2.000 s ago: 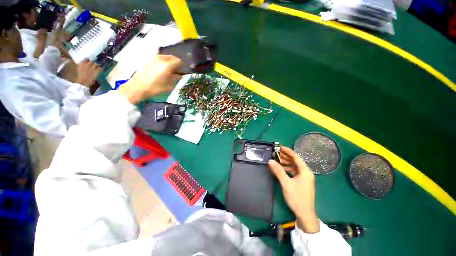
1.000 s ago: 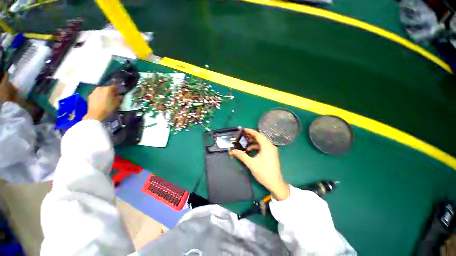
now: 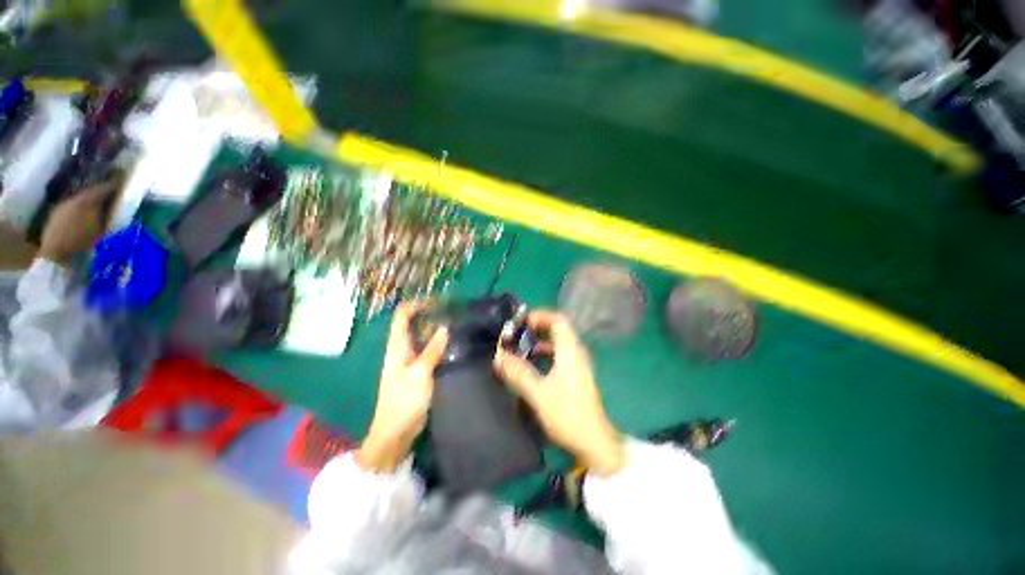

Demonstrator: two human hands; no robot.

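Note:
A black device housing [image 3: 481, 427] lies in front of me, its compartment end away from me. My left hand [image 3: 407, 376] grips the housing's upper left corner. My right hand [image 3: 560, 388] is at the upper right corner, its thumb and fingers around a small dark module [image 3: 519, 337] at the compartment's edge. The frame is blurred, so whether the module touches the housing cannot be told. The electric screwdriver [image 3: 688, 436] lies on the bench to the right, partly behind my right forearm.
Two screw dishes [image 3: 604, 301] stand at the right. A tangled pile of wire harnesses [image 3: 410, 249] lies at the back left on white paper [image 3: 320, 311]. Two more black housings [image 3: 230, 210] lie left of it, near a blue bin [image 3: 127, 267]. A neighbour's hand shows at far left.
My left hand has let go of another housing, now lying at the left, and come to the housing before me. My right hand still holds the module at the compartment end.

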